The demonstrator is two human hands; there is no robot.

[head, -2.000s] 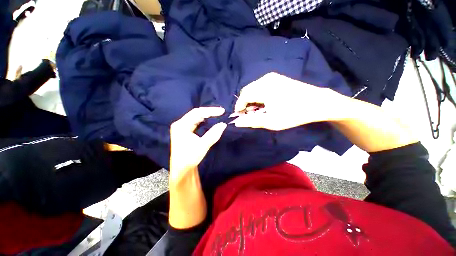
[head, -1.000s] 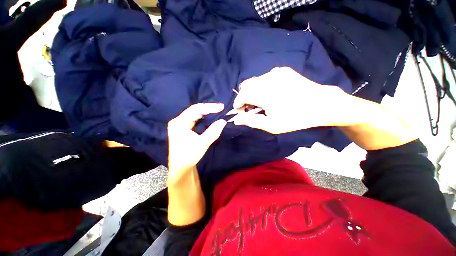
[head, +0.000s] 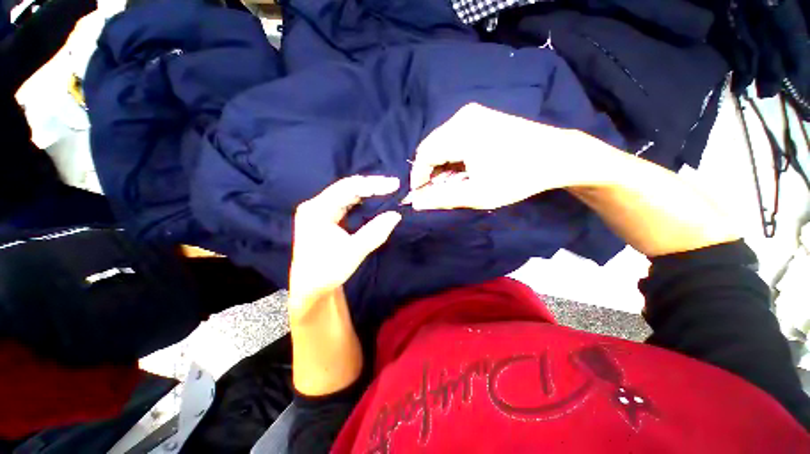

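Note:
A navy padded jacket [head: 293, 124] lies puffed up across the table edge and against my lap. My left hand [head: 337, 230] is at its middle, with a fold of the navy cloth between thumb and fingertips. My right hand [head: 480, 168] is just right of it, thumb and fingers closed together, tips almost touching the left fingertips. A small dark reddish thing shows inside the right fist; I cannot tell what it is. A tiny pale glint shows at the right fingertips, too small to name. The hands are overexposed.
Dark navy garments [head: 622, 71] with pale thread marks lie at the upper right, beside a black-and-white checked patch [head: 484, 9]. Thin black cords [head: 766, 168] hang at the right. At the left is a person's dark clothing [head: 80, 293]. A pale strap [head: 191, 412] shows at the lower left.
Both hands have moved slightly up and left in the picture, and the right hand has turned a little. The jacket also sits slightly higher in view. Both hands keep their pinch.

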